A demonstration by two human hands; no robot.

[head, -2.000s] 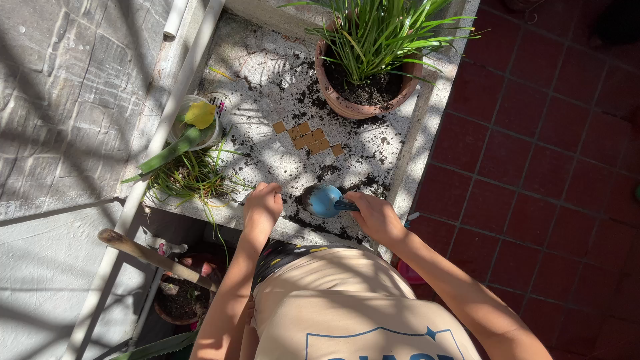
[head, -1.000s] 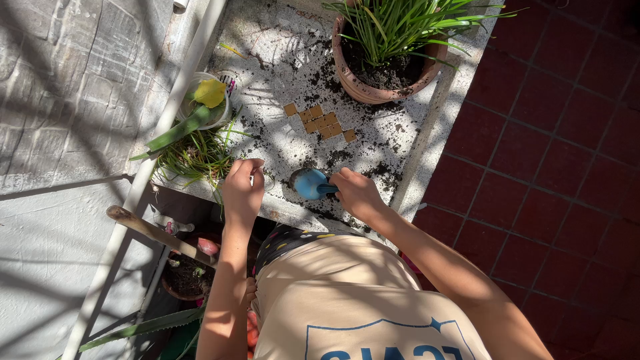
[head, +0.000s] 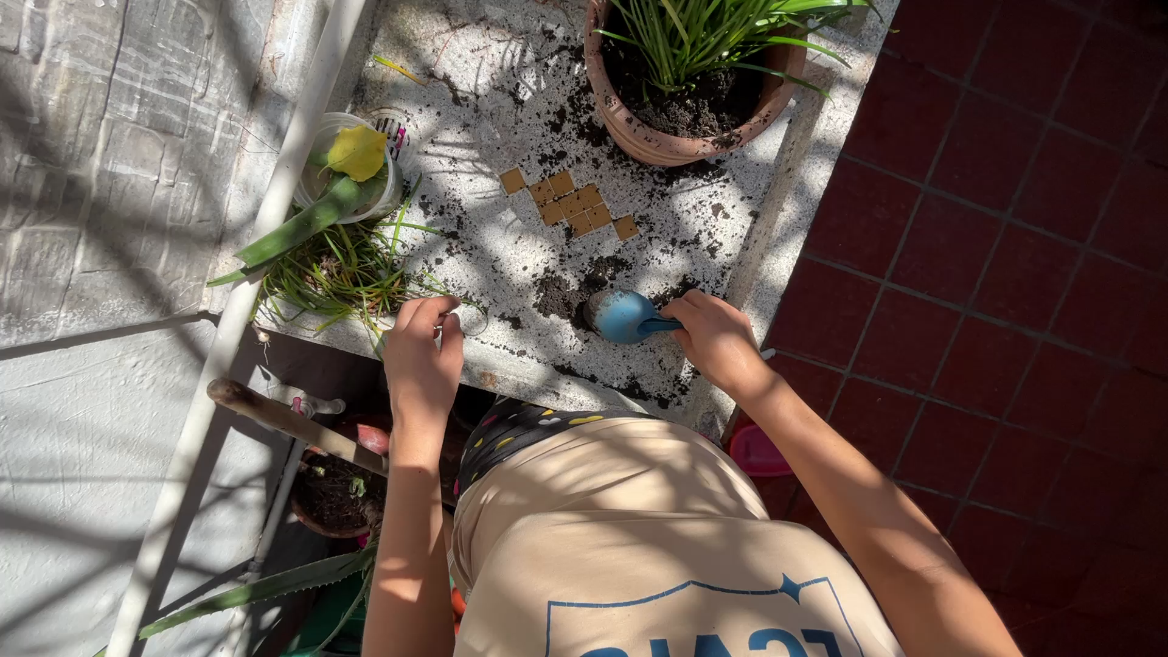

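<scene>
My right hand (head: 721, 339) grips the handle of a blue garden trowel (head: 622, 317), whose scoop rests at the speckled stone slab (head: 511, 356) beside a small heap of dark soil (head: 557, 297). Over the slab's front left edge is my left hand (head: 425, 356), fingers bent; whether it pinches something thin cannot be told. A pile of uprooted grassy plants (head: 342, 274) lies just left of it. At the slab's far right stands a terracotta pot (head: 639, 137) with a leafy grass-like plant in soil.
A clear plastic container (head: 392, 187) holds a thick green leaf and a yellow leaf (head: 357, 152). A white pipe (head: 196, 429) runs along the left. A wooden handle (head: 292, 424) and a potted plant (head: 338, 497) are below the slab. Ochre tiles (head: 573, 205) are set in its surface.
The trowel in my right hand has turned so that its scoop points left. My left hand has moved left, toward the grassy pile. The view has shifted somewhat.
</scene>
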